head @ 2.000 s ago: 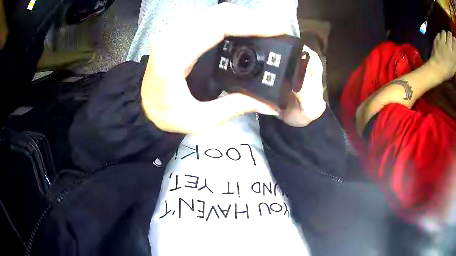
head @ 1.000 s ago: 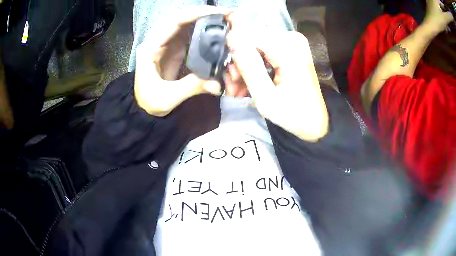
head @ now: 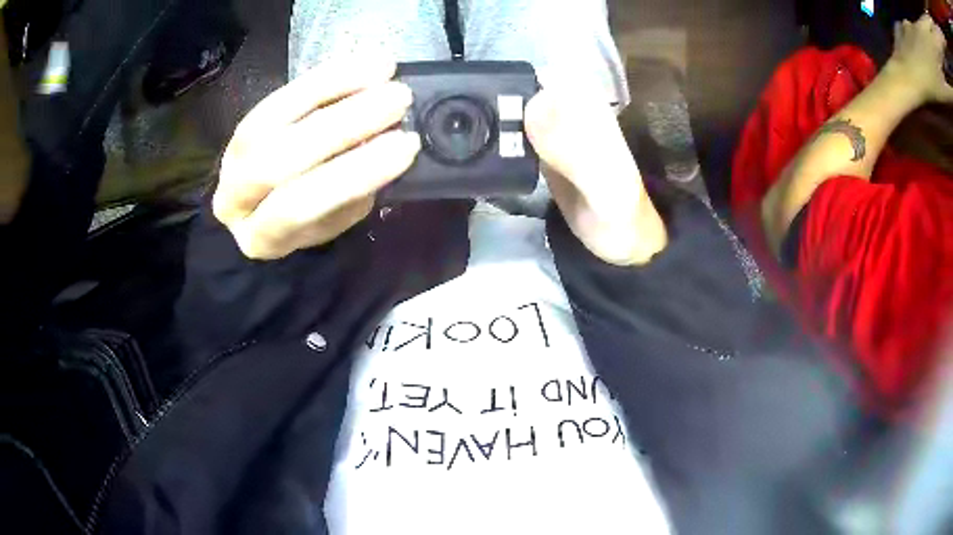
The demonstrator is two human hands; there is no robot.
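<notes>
A black camera unit (head: pixel 457 128) is held above the lap, its front face and round lens towards me. Two whitish square LEDs show right of the lens; the left side of the face is covered by fingers. My left hand (head: pixel 319 162) grips the left end, fingers over the front beside the lens. My right hand (head: pixel 590 167) is closed around the right end; its fingertips are hidden behind the unit. A dark strand (head: pixel 454 26) runs upward from behind the unit's top edge over the pale trousers.
A neighbouring person in red (head: pixel 857 282) sits at the right, with a tattooed forearm (head: pixel 836 157) reaching to the top right corner. Dark bag-like shapes (head: pixel 73 387) are at the left. A small white and yellow item (head: pixel 55 68) shows at the top left.
The unit was tilted with its front showing, then turned to a grey side with the right hand at it. Now the front faces me squarely, with a hand at each end.
</notes>
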